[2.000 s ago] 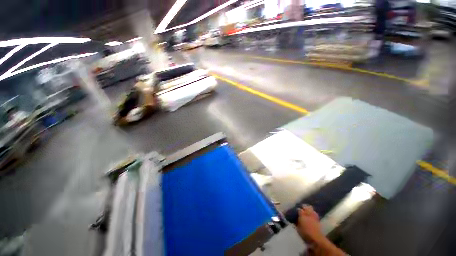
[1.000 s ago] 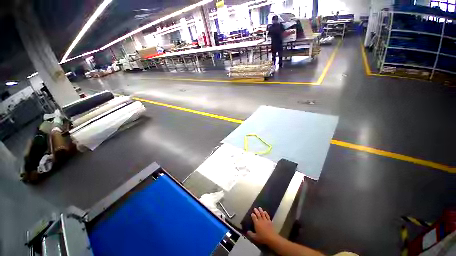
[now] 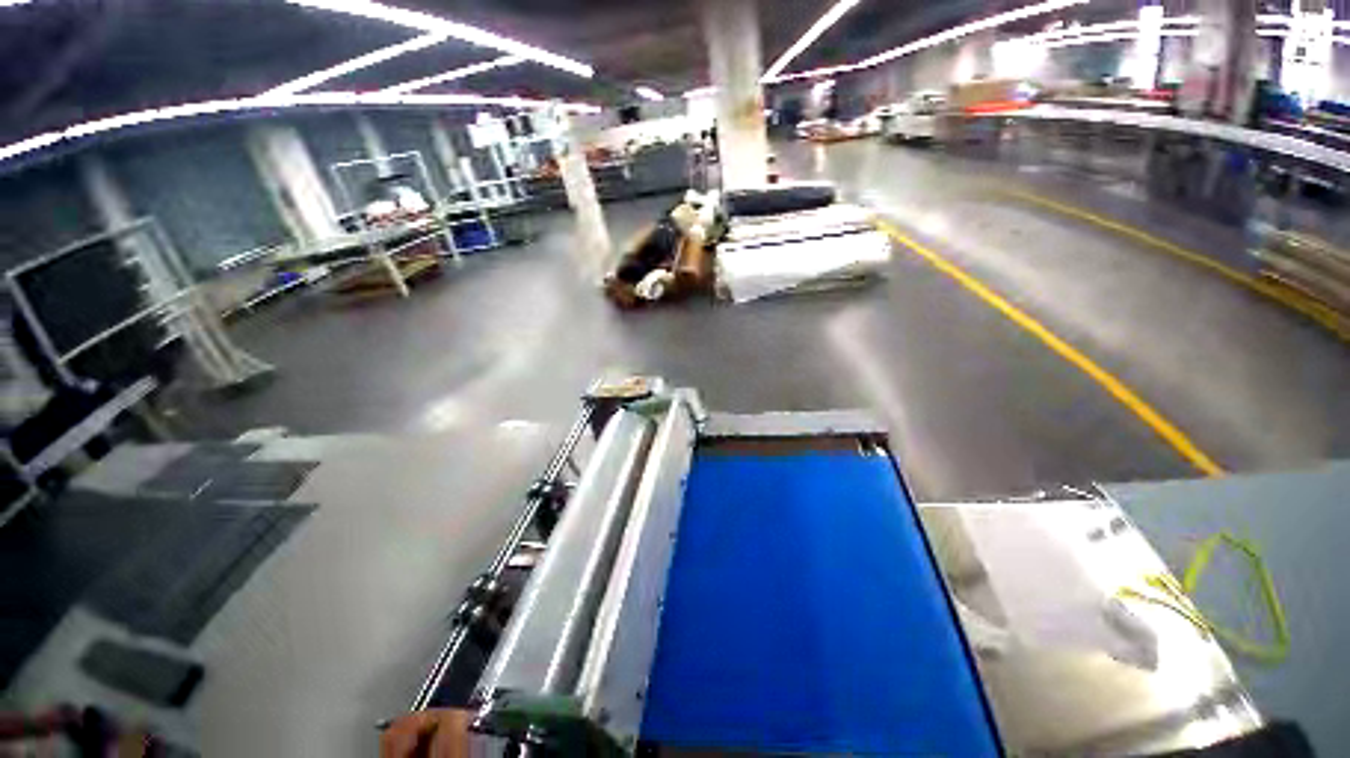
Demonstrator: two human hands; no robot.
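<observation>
The bright blue feed belt (image 3: 814, 592) lies flat in its metal frame in front of me. The silver-white roller (image 3: 570, 563) runs along its left side, with green parts at its ends. A thin guide shaft with black collars (image 3: 481, 592) is left of the roller. My left hand (image 3: 430, 735) is at the bottom edge by the roller's near end, mostly cut off; its fingers and any hold are hidden. My right hand is out of the picture. The black stack of cut pieces (image 3: 1251, 743) shows only partly at the bottom right.
The pale grey table (image 3: 356, 592) at left bears dark laid-out panels (image 3: 207, 578) and a short dark stack (image 3: 141, 671). At right are a shiny white sheet (image 3: 1059, 570), a pale blue-grey board (image 3: 1318, 541) and a yellow-green cord (image 3: 1270, 600). Fabric rolls (image 3: 800, 252) lie on the floor ahead.
The view has swung left, from the side table to the roller and the grey table. My right hand, earlier on the black stack, has left the picture. My left hand has come into view.
</observation>
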